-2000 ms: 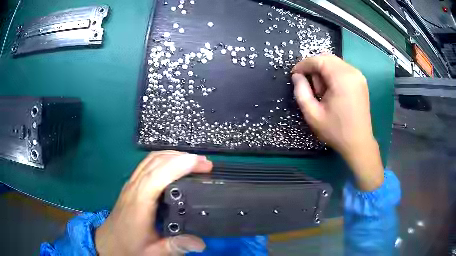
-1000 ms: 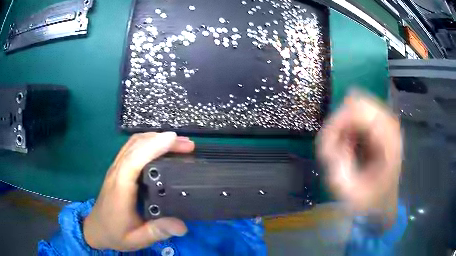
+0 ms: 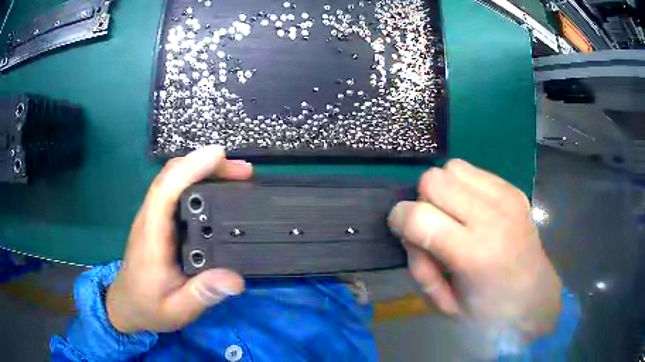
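Observation:
A dark rectangular plate block, apparently several stacked plates, is held level near the bench's front edge. It has ringed holes at its left end and three bright fasteners along the middle. My left hand grips its left end, fingers over the top edge and thumb at the lower edge. My right hand is at its right end with curled fingers and hides that end; whether it holds a fastener cannot be seen. The black tray beyond is covered with scattered silver pieces.
Another plate stack lies on the green mat at the left edge. A single plate lies at the upper left. Conveyor rails and an orange piece are at the upper right.
My right hand has moved from over the tray to the right end of the plate block. The block now faces the camera more flatly. The tray sits higher and further left in view.

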